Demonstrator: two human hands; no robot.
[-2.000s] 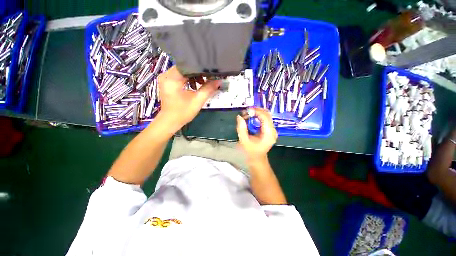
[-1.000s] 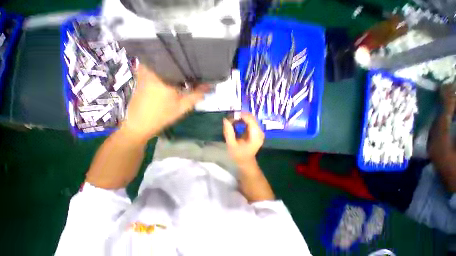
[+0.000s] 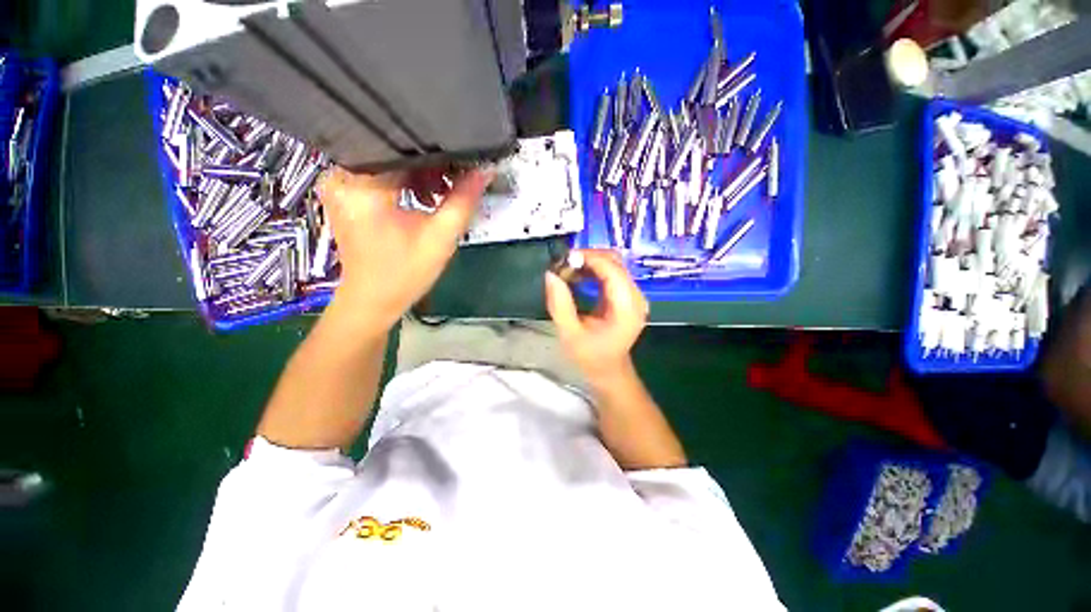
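The grey pneumatic press stands over a white base plate with holes. My left hand is at the front edge of the press, curled around several metal tubes whose shiny reddish ends show; its thumb points to the spot under the press. The press hides part of the fingers and the fixture. My right hand is just in front of the plate, thumb and fingers closed on a small metal tube with a bright end.
The left parts bin holds heaped tubes; the right parts bin holds tubes more spread out. A brass air fitting sticks out by the press. Farther right are a black flat object and a blue bin of whiter parts. A red stool stands below.
The view has shifted and turned, so the press now looks tilted at upper left. Both hands stay near the plate. The tube end in my right hand now shows more clearly.
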